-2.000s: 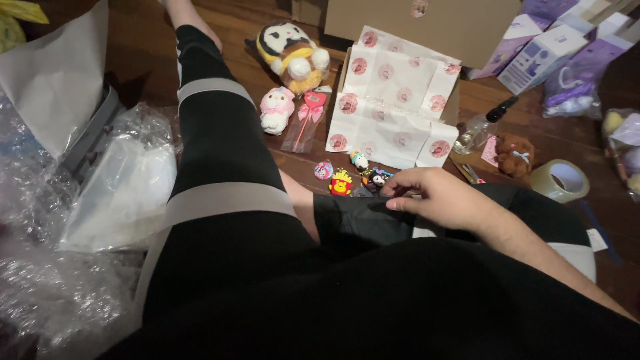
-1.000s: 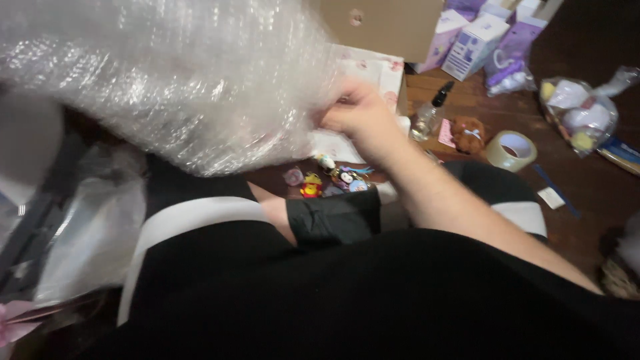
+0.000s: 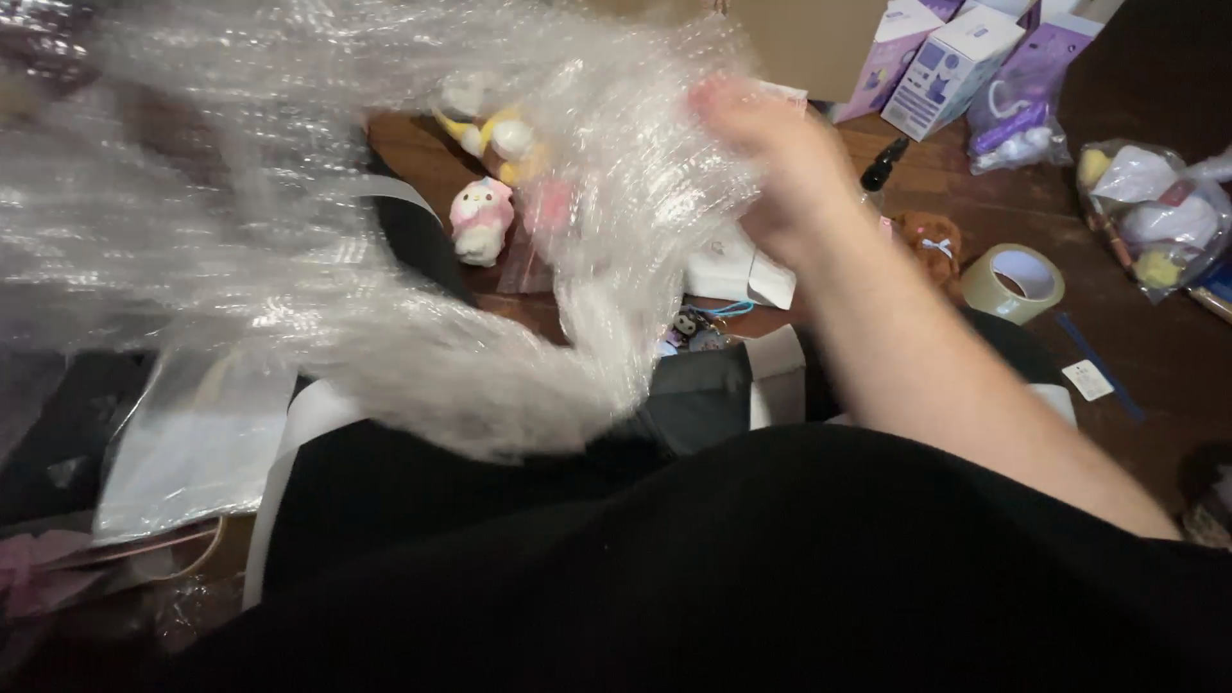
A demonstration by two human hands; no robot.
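A large crumpled sheet of bubble wrap (image 3: pixel 500 318) stretches across the upper left, blurred by motion. My right hand (image 3: pixel 770 154) grips its right end. My left hand is out of sight. Behind and beneath the wrap lie a pink-and-white plush toy (image 3: pixel 481 221), a partly covered plush with yellow trim (image 3: pixel 496 135) and a pink item in a clear bag. Below my right hand, white printed tissue paper (image 3: pixel 736 269) shows in part. Small character charms (image 3: pixel 688 327) lie near my leg, partly covered.
To the right on the wooden floor are a tape roll (image 3: pixel 1013 282), a brown plush (image 3: pixel 931 243), a black-topped bottle (image 3: pixel 881 168), purple boxes (image 3: pixel 948 72) and bagged toys (image 3: pixel 1155 217). Cardboard (image 3: pixel 804 43) stands behind. A clear plastic bag (image 3: pixel 192 443) lies at left.
Two seconds ago my right hand was by the charms without bubble wrap. It has since taken hold of the wrap, which now hides much of the tissue paper and the plush toys.
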